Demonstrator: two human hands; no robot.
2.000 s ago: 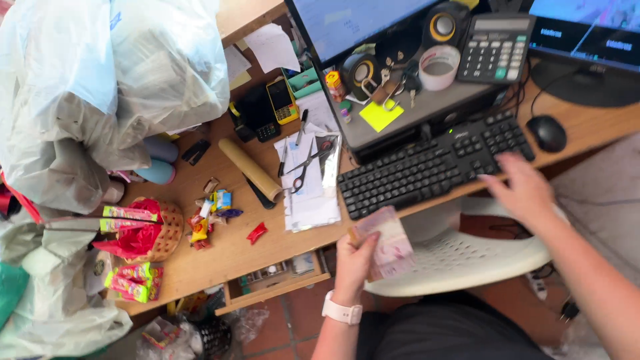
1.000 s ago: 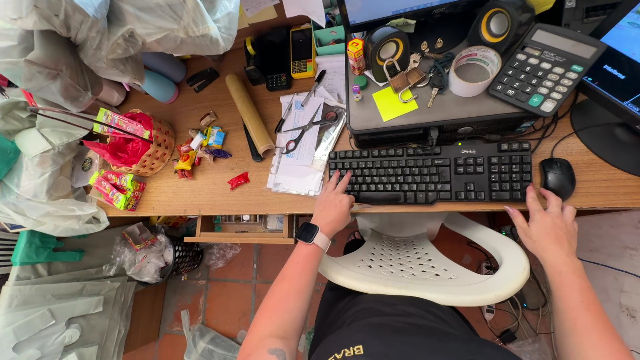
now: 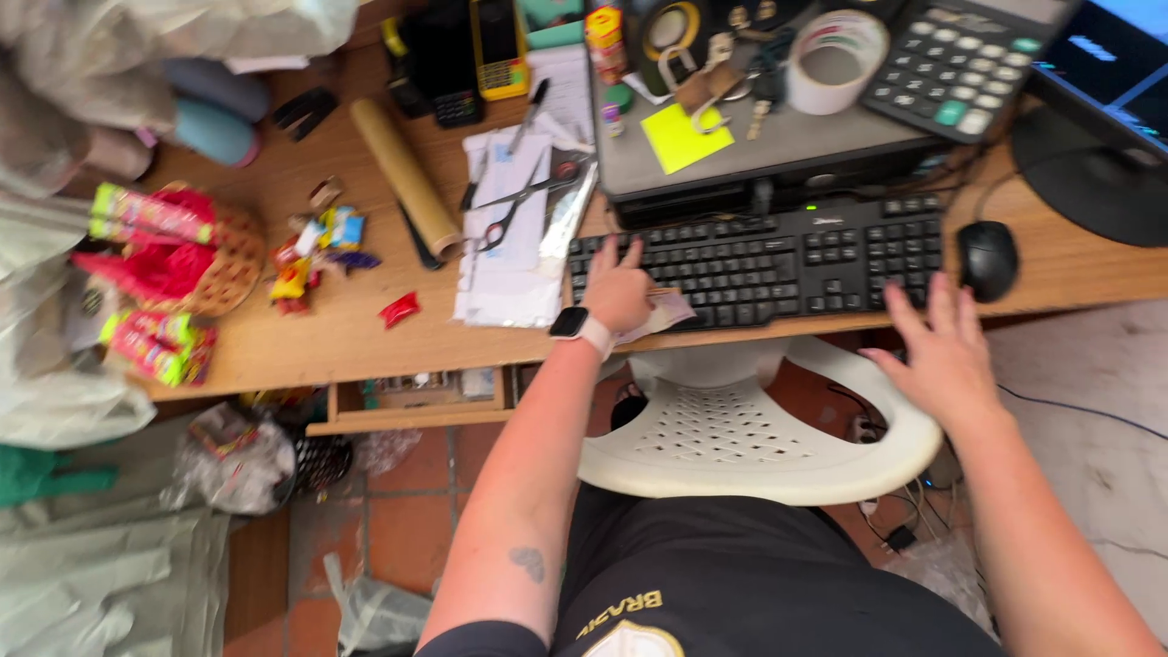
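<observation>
My left hand (image 3: 620, 290) rests over the left end of a black keyboard (image 3: 785, 265), its fingers spread on the keys. A banknote (image 3: 668, 310) is held under this hand, jutting out to the right across the keyboard's front edge. At the keyboard's right end my right hand (image 3: 944, 356) hovers with fingers apart and nothing in it, fingertips near the number keys. A black mouse (image 3: 988, 260) lies just right of those fingertips. Left of the keyboard, scissors (image 3: 529, 196) and a pen lie on white papers (image 3: 506, 274).
A white plastic chair (image 3: 757, 474) stands against the desk. Behind the keyboard, a grey stand (image 3: 803, 146) bears padlocks, tape (image 3: 835, 62) and a calculator (image 3: 972, 68). A cardboard tube (image 3: 406, 178), sweets and a basket (image 3: 239, 265) lie leftward. Below is a pulled-out drawer (image 3: 411, 424).
Two seconds ago my left hand held the banknote in front of the keyboard; now it is on the left keys. My right hand has shifted from beside the mouse a second ago to the number keys.
</observation>
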